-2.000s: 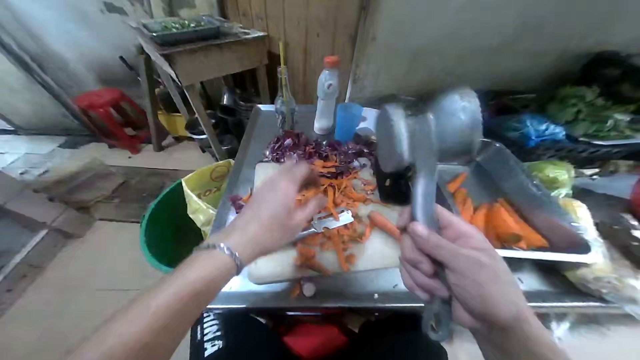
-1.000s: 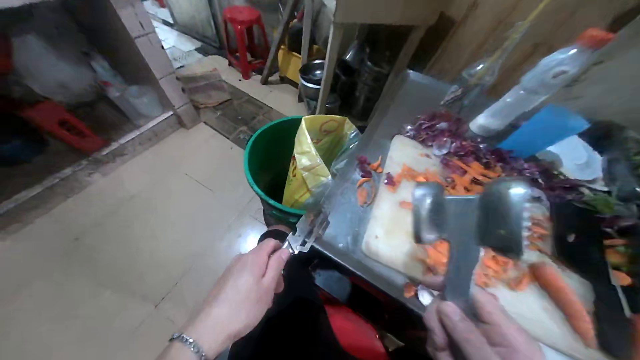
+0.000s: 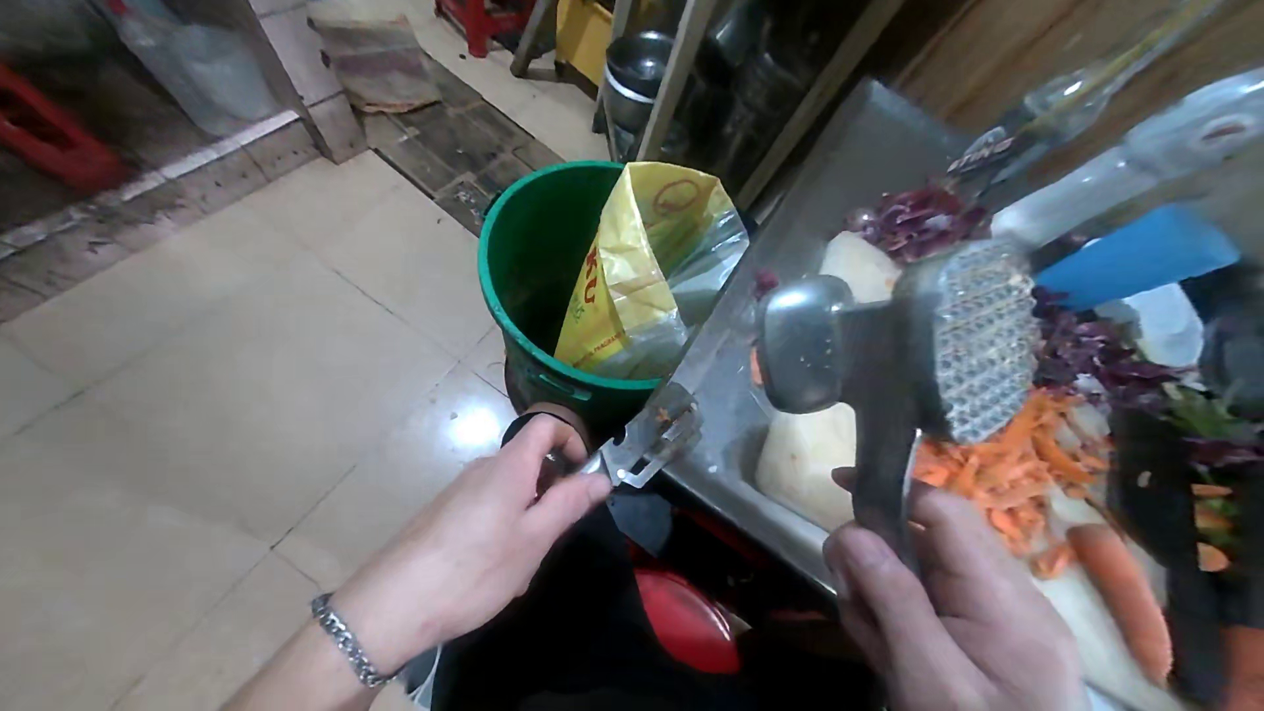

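Note:
My left hand (image 3: 494,533) grips the handle of a metal vegetable peeler (image 3: 652,439), its head over the near edge of the metal table (image 3: 726,494), beside the rim of a green bucket (image 3: 499,296). In my right hand (image 3: 958,602) is a metal meat mallet (image 3: 884,395), held upright by its handle with the studded face turned right. Behind the mallet, orange carrot shavings (image 3: 997,484) and a whole carrot (image 3: 1121,597) lie on a pale cutting board (image 3: 810,469), which the mallet partly hides.
A yellow plastic bag (image 3: 632,286) stands in the bucket. Shredded purple cabbage (image 3: 918,219), a clear bottle (image 3: 1136,168) and a blue cup (image 3: 1141,257) are at the back of the table. A red stool (image 3: 686,617) is beneath me. Tiled floor (image 3: 227,395) spreads to the left.
My left hand has moved from above the carrot shavings on the board to beside the bucket, holding the peeler. The mallet stays in my right hand. The view has swung left and down.

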